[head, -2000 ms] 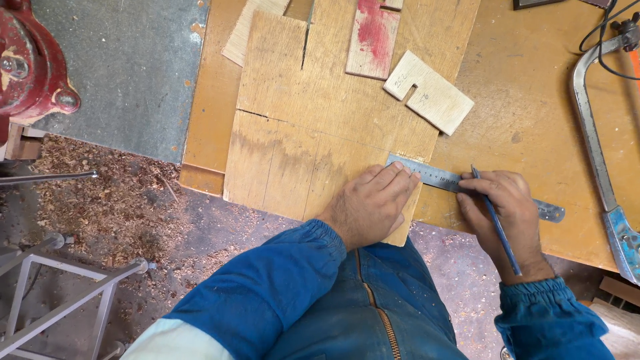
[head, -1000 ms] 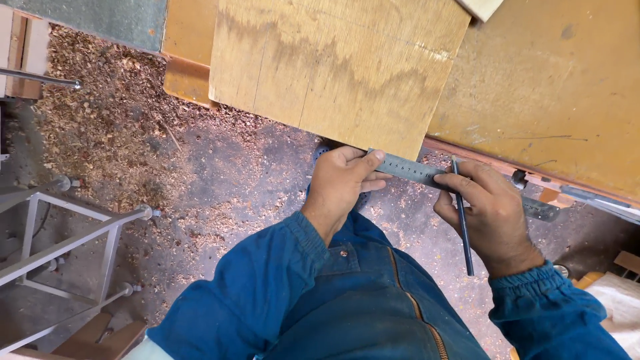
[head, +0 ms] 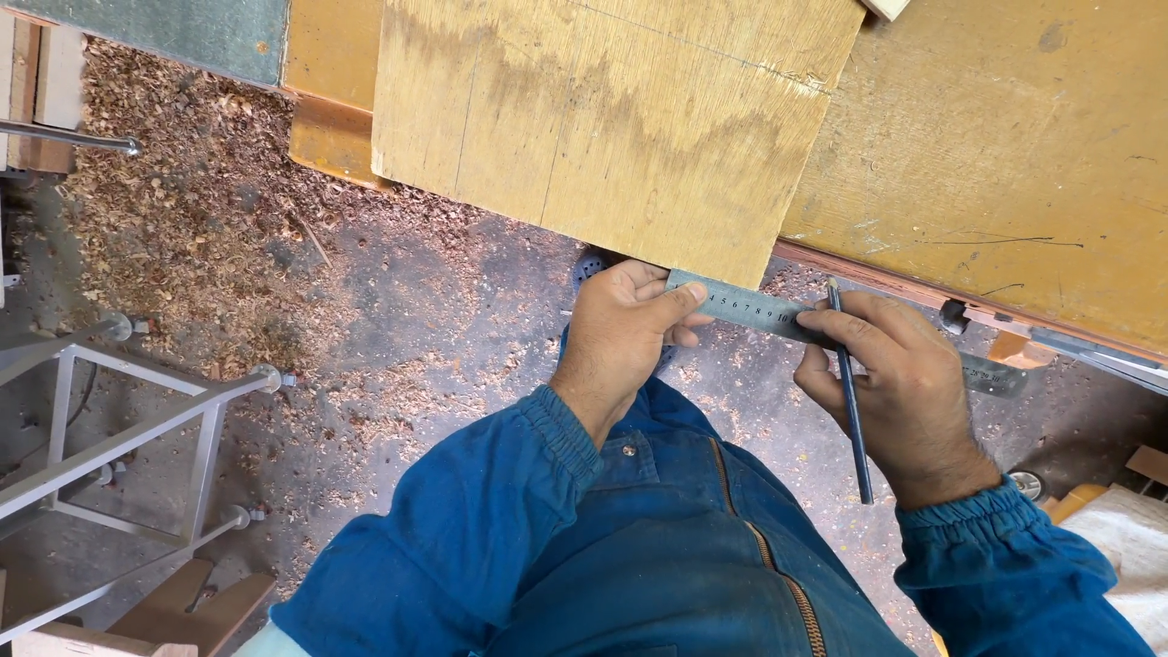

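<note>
A steel ruler (head: 762, 312) lies along the near edge of a plywood board (head: 639, 137), reaching to the right past the board's corner. My left hand (head: 630, 319) pinches the ruler's left end against the board's edge, thumb on top. My right hand (head: 890, 374) holds the ruler farther right, between finger and thumb side, and also has a dark pencil (head: 850, 401) in it, its tip pointing up and away from me. Thin pencil lines run across the board, and its surface is splintered near the right side.
The board overhangs the yellow-brown workbench top (head: 985, 146). A grey metal sheet (head: 182, 32) lies at upper left. Wood shavings (head: 192, 192) cover the floor. A metal frame stand (head: 137, 456) is at lower left, and a small wood piece (head: 885, 7) touches the top edge.
The ruler, lying on top of the board two seconds ago, is now at its near edge. Both hands have moved with it. The view has shifted nearer to the board's edge.
</note>
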